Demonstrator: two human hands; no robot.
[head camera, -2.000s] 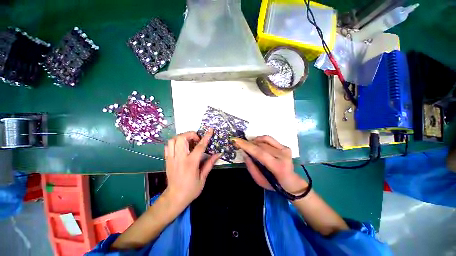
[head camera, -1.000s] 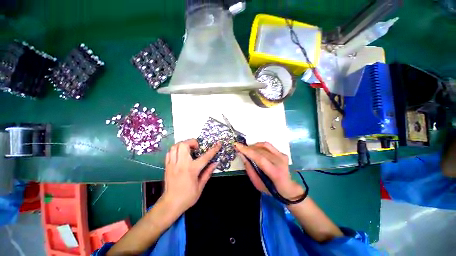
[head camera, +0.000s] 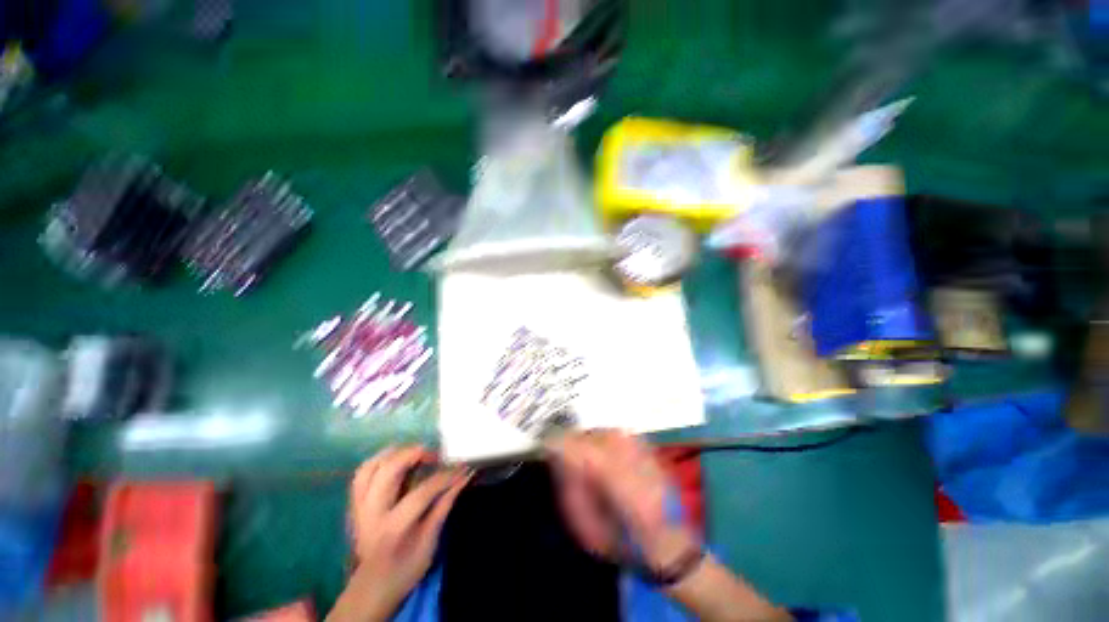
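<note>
The PCB panel (head camera: 533, 382) lies on the white work sheet (head camera: 632, 352), blurred, with neither hand on its middle. My left hand (head camera: 399, 504) is at the bench's front edge, left of the sheet's lower corner, fingers bent together; what it holds, if anything, is too blurred to tell. My right hand (head camera: 620, 492) is just below the panel's lower edge, strongly blurred; a dark bit shows near its fingertips, but I cannot tell whether it holds the soldering iron. A loose pile of small pink and white components (head camera: 375, 355) lies left of the sheet.
The fume hood (head camera: 529, 201) stands behind the sheet, with the round tin (head camera: 653, 249) and yellow tray (head camera: 675, 170) to its right. The blue soldering station (head camera: 866, 273) is at the right. Stacked panels (head camera: 249, 231) lie back left; the solder reel (head camera: 116, 377) is far left.
Both hands have moved off the panel towards the bench's front edge. The panel now lies uncovered on the sheet. The view has shifted, showing more behind the hood, and is blurred.
</note>
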